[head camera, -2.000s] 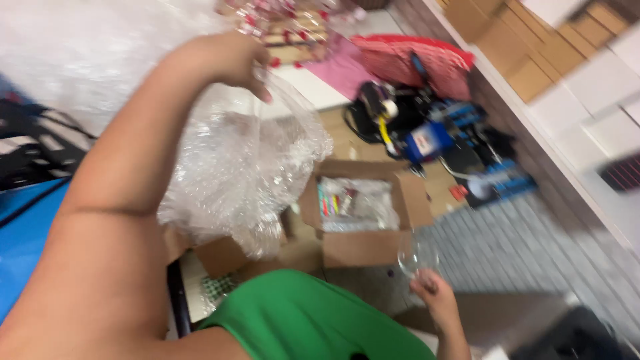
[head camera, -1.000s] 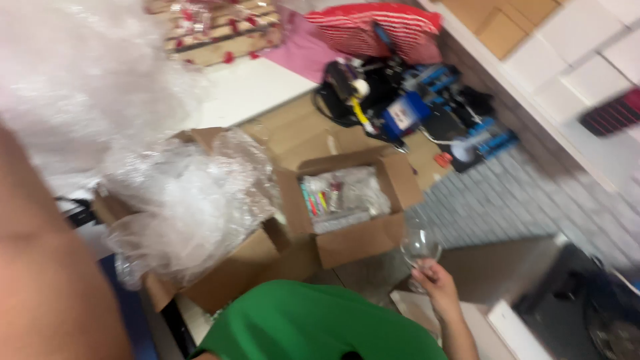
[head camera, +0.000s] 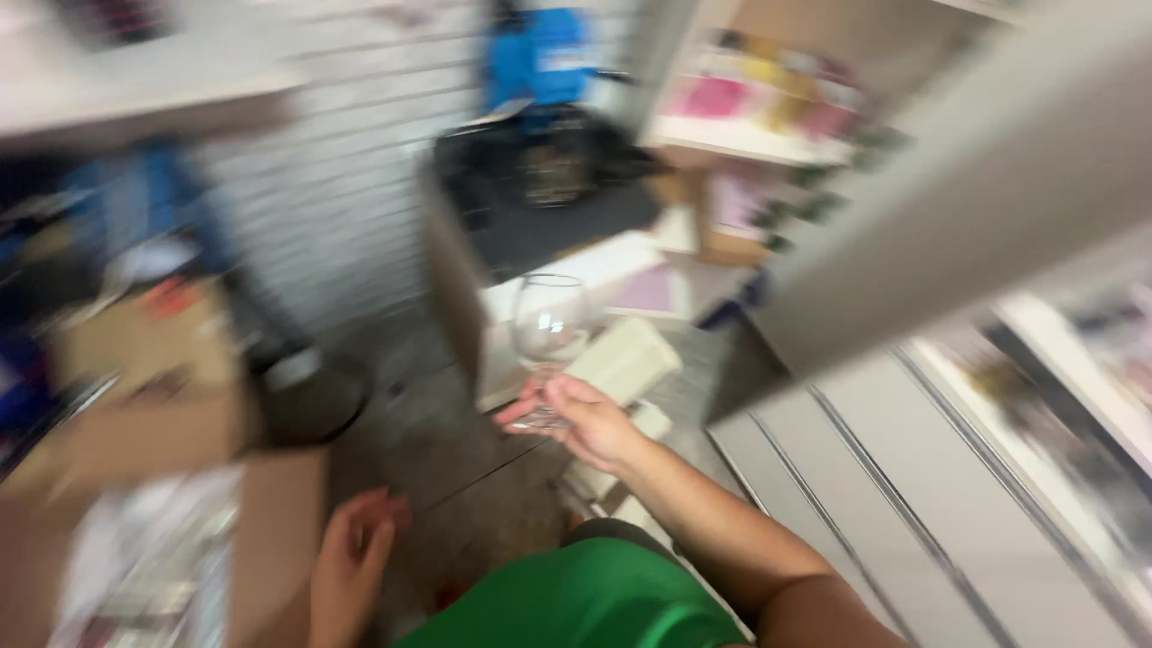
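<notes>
My right hand (head camera: 585, 418) is closed around the stem of a clear wine glass (head camera: 551, 324), near the middle of the head view. The bowl stands upright above my fingers, and the foot shows just below them. Low on the left, my left hand (head camera: 360, 549) is blurred, with its fingers curled and nothing seen in it. It is just right of an open cardboard box (head camera: 279, 531) that holds clear plastic wrap (head camera: 144, 540) and things too blurred to name.
Ahead stands a white cabinet (head camera: 504, 346) with a black item on top. Shelves (head camera: 756, 139) with colourful goods and a grey post (head camera: 909, 180) are at the right, above white drawers (head camera: 846, 486). A brick wall (head camera: 342, 162) rises behind. Another cardboard box (head camera: 153, 387) sits at the left.
The view has swung far to the right. The left hand, which held up plastic wrap two seconds ago, has let it go and is now low beside the box. The glass remains in my right hand.
</notes>
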